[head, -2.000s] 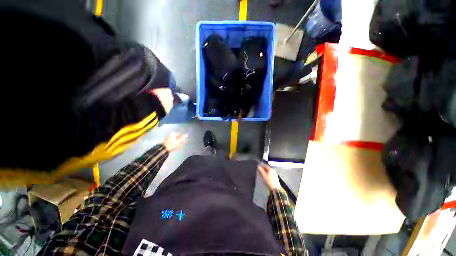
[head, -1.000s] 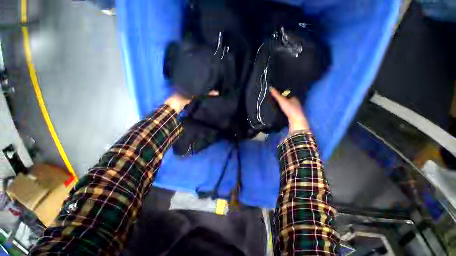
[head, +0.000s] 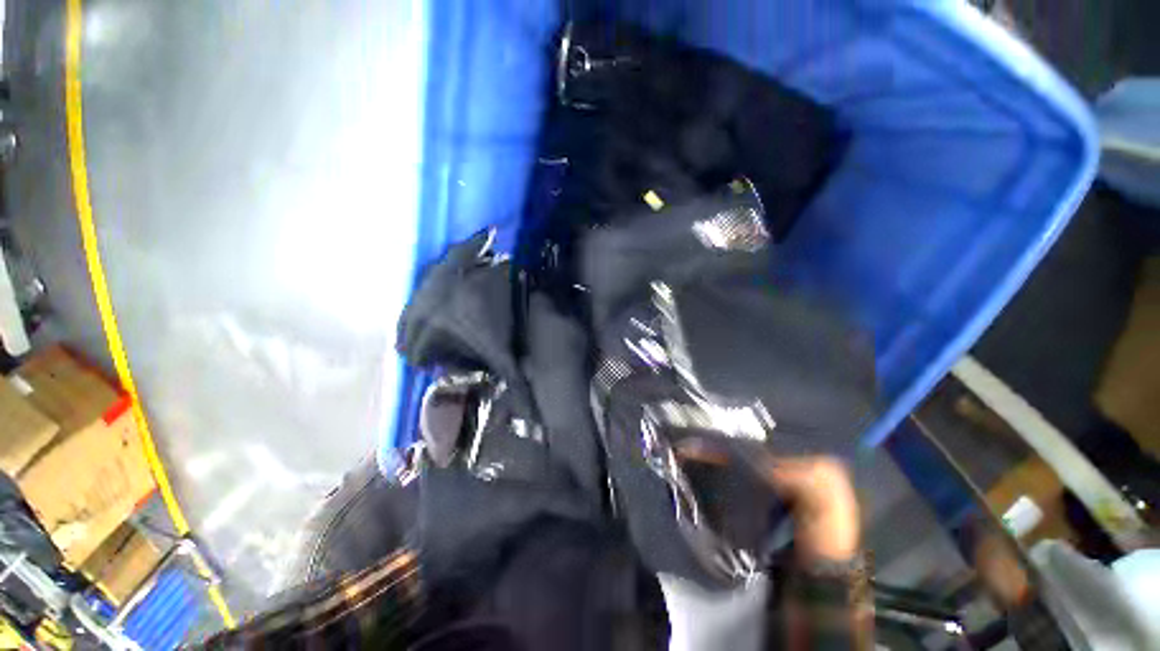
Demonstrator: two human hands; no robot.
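Semi-finished black backpacks with silver zippers fill the middle of the view, gathered close to my body above the near side of a large blue bin. My right hand grips the near right part of the bundle, its fingers bent over the black cloth; it is blurred. My left hand is hidden behind the bundle; only a strip of the plaid left sleeve shows at the lower left. More black bags lie deeper in the bin.
Brown cartons stand on the grey floor at the left, beside a yellow lane line. A blue crate is at the lower left. A pale rail and dark equipment are at the right.
The bags my hands held inside the bin are now raised and drawn towards my body. The left hand has gone out of sight behind them. The bin appears shifted right and tilted.
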